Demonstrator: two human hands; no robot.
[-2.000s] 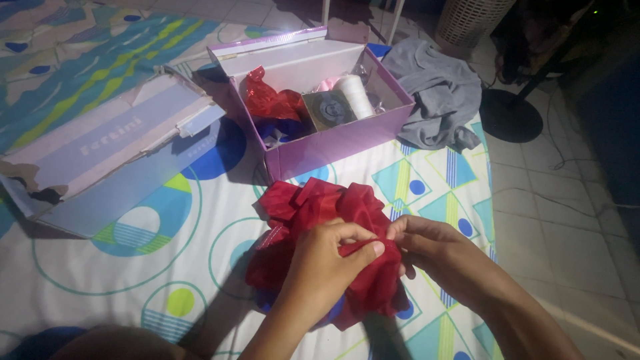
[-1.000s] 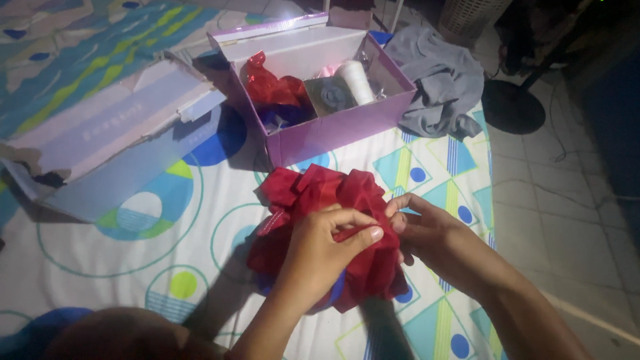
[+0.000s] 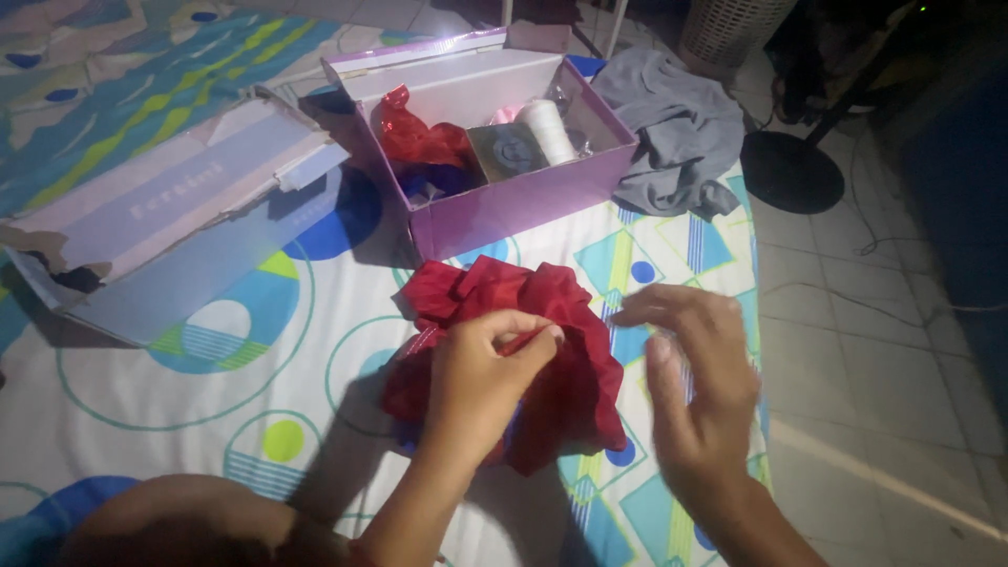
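A bunched piece of red fabric [image 3: 579,386], with a bit of blue showing beneath it, lies on the patterned bed sheet [image 3: 378,465]. Thumb and forefinger of my left hand [image 3: 488,370] pinch a fold near its middle. Just right of the fabric, my right hand [image 3: 701,378] is raised with thumb and fingers apart, slightly blurred, and nothing can be seen in it. Whether a needle or thread is between the fingers is too small to tell.
Beyond the fabric stands an open purple box [image 3: 528,197] with a white thread spool [image 3: 547,132], red material [image 3: 425,142] and a dark square packet [image 3: 508,151]. A torn pale-blue carton [image 3: 197,244] lies left. Grey cloth [image 3: 669,126] sits right of the box, near a round black stand base [image 3: 791,172].
My right hand has let go of the red fabric and moved right, its fingers now spread. My left hand keeps its pinch on the fabric.
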